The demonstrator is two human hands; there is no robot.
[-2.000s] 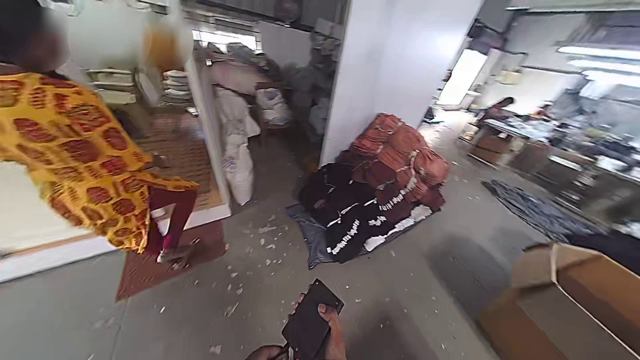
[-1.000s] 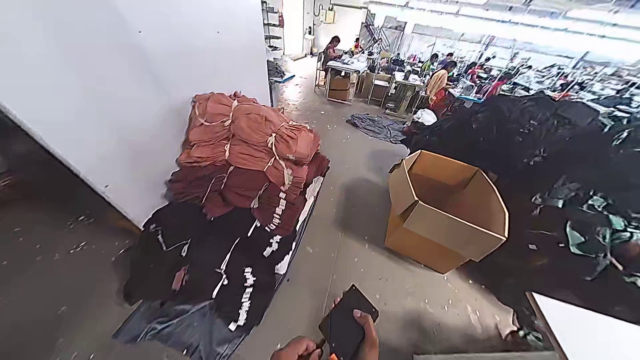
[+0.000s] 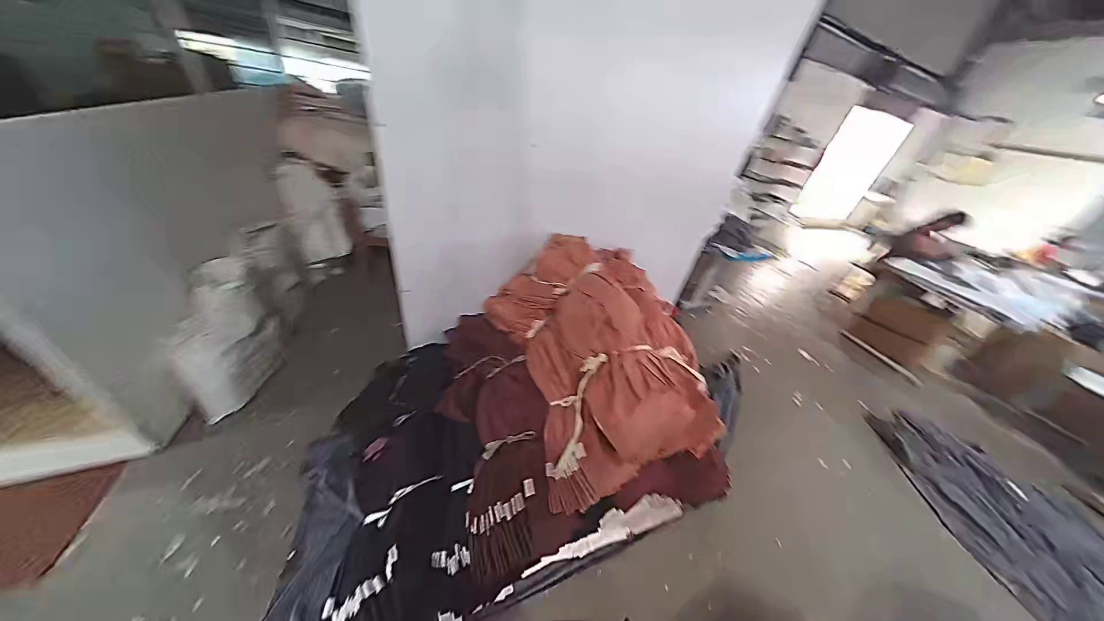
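Neither my left hand nor my right hand shows in this frame. In the middle of the view, tied bundles of rust-orange cloth pieces lie on top of a heap, bound with pale cloth strips. Under and beside them are maroon bundles, and black bundles lie at the front left, several with small white tags along their edges. The heap rests on a dark blue-grey sheet spread on the floor, against a white pillar.
White sacks stand by a grey partition at left, near a red-brown mat. Dark cloth lies on the floor at right. Beyond it, a person is at a work table. Scraps litter the floor.
Both hands and the dark flat object they held have left the view. The view has swung back left from the cardboard box and is closer to the bundles than at first.
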